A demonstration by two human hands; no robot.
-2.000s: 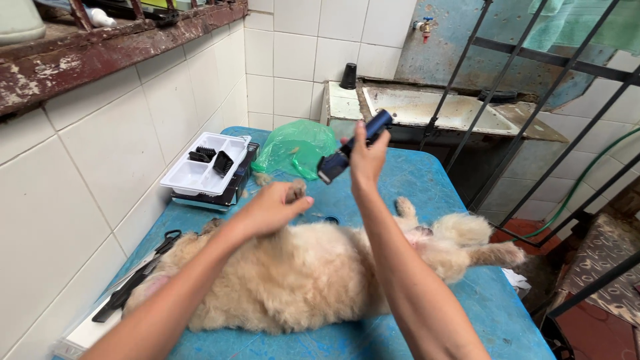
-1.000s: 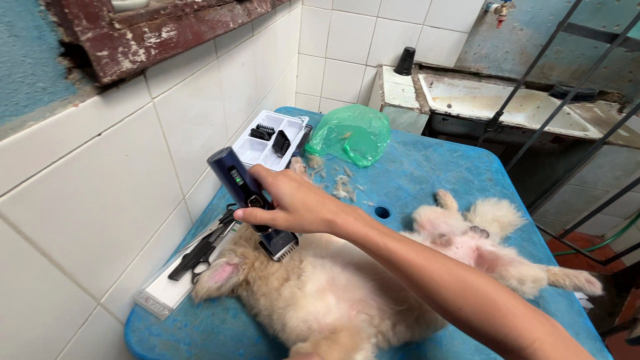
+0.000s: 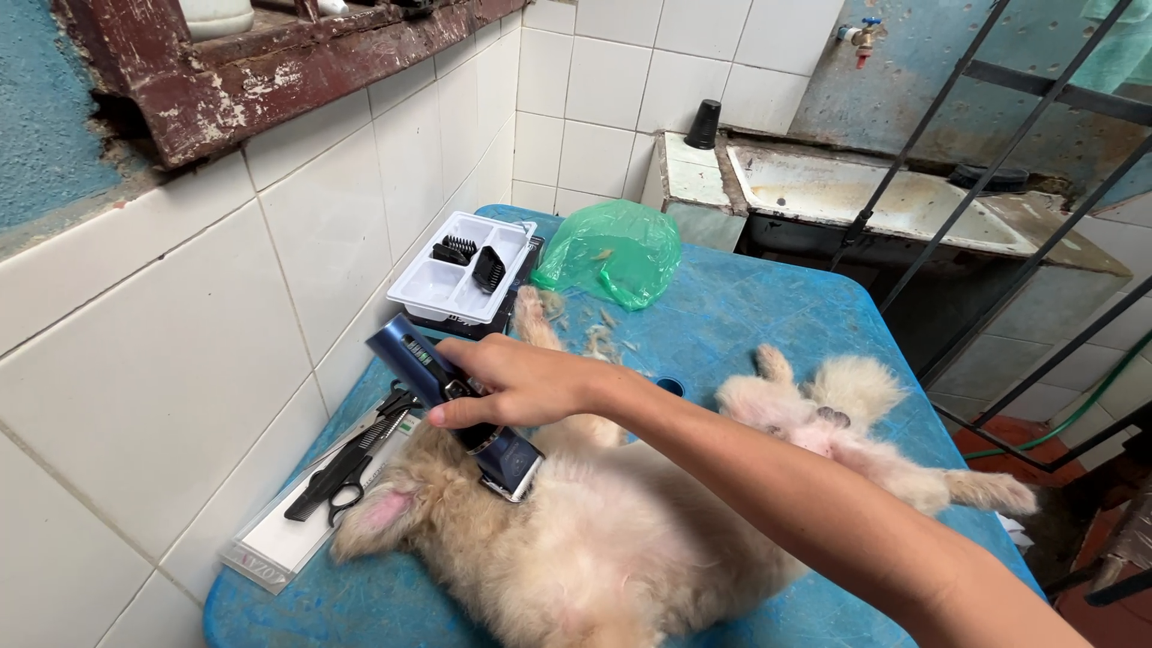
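Note:
My right hand (image 3: 513,378) grips a dark blue cordless hair clipper (image 3: 454,405). The clipper's blade end points down and rests at the fur near the neck and chest of a cream-coloured dog (image 3: 612,531). The dog lies on its back on the blue table (image 3: 747,297), its head to the left with a pink inner ear (image 3: 387,510) showing, its hind legs and tail to the right. My left hand is out of the picture. Thinning scissors (image 3: 373,441) and a black comb (image 3: 315,486) lie on a clear-and-white package (image 3: 279,540) left of the head.
A white compartment tray (image 3: 432,283) with black clipper guards (image 3: 489,268) sits on a black box at the tiled wall. Beside it lie a green plastic bag (image 3: 621,252) and loose fur tufts (image 3: 603,337). A stained sink (image 3: 846,184) and black metal bars (image 3: 1008,153) stand beyond.
Two seconds ago both hands were over the dog, the right holding the clipper raised. The left hand has gone out of view. The clipper has come down to the neck area.

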